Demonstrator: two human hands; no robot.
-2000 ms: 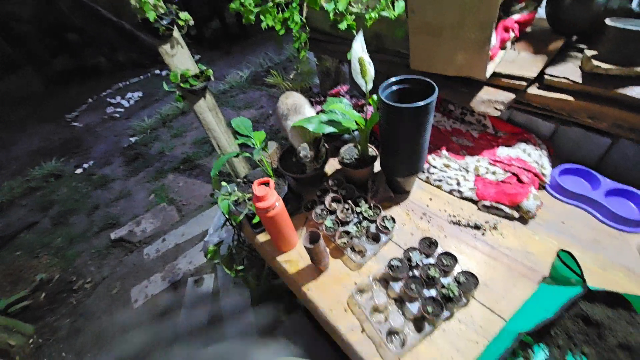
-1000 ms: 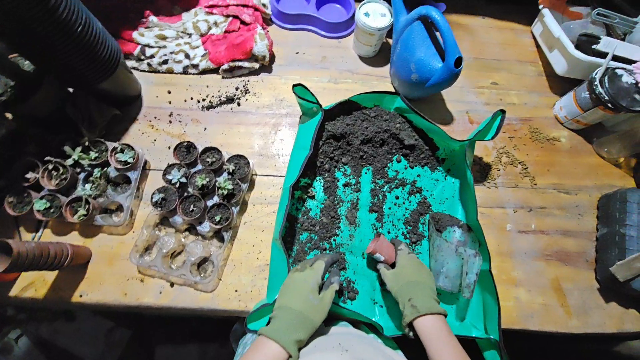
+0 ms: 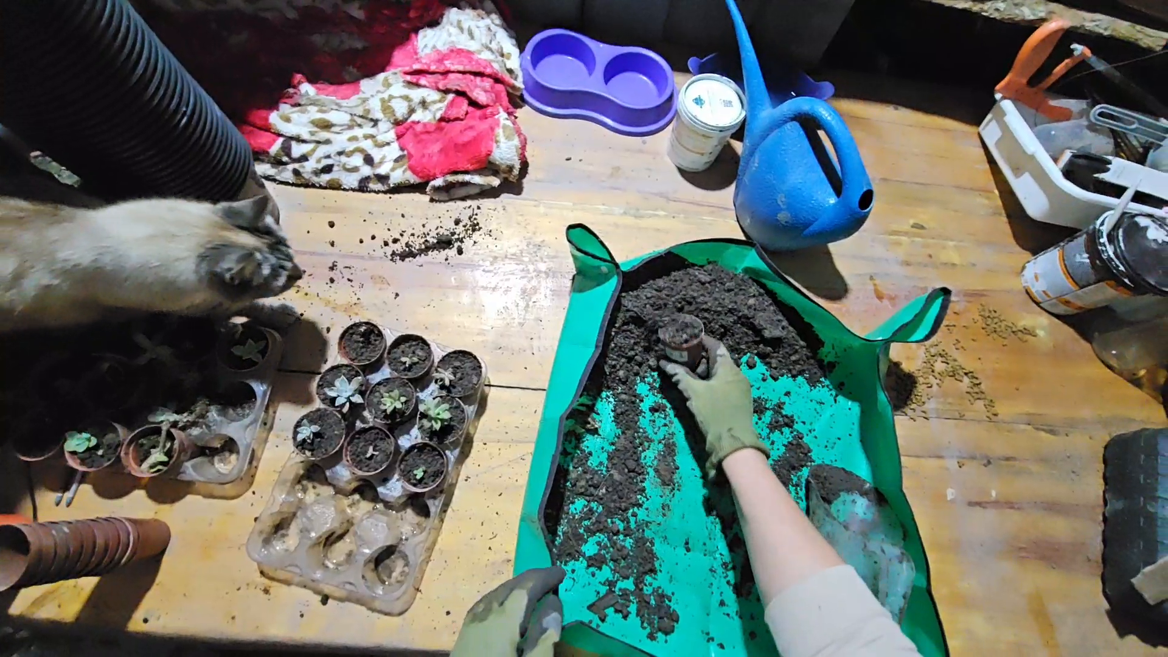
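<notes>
My right hand (image 3: 716, 397), in a green glove, holds a small brown plastic pot (image 3: 683, 338) upright over the dark potting soil (image 3: 730, 301). The soil lies on a green planting mat (image 3: 566, 365) with raised corners. My left hand (image 3: 516, 616), also gloved, is at the mat's near left edge with its fingers curled; whether it grips the edge is not plain. A cloudy clear plastic piece (image 3: 862, 547) lies on the mat's right side. Left of the mat, a clear plastic tray (image 3: 338, 547) carries several small pots of succulents (image 3: 392, 399).
A cat (image 3: 146, 255) leans over the second seedling tray (image 3: 242, 433) at left. Stacked brown pots (image 3: 82, 547) lie near the front edge. Behind the mat are a blue watering can (image 3: 803, 173), a lidded tub (image 3: 705, 123) and a purple double bowl (image 3: 598, 82). A white bin (image 3: 1049, 169) stands at right.
My right hand has moved forward with the small pot, from the mat's near part to the soil heap. My left hand has moved left to the mat's edge. The cat has come into view.
</notes>
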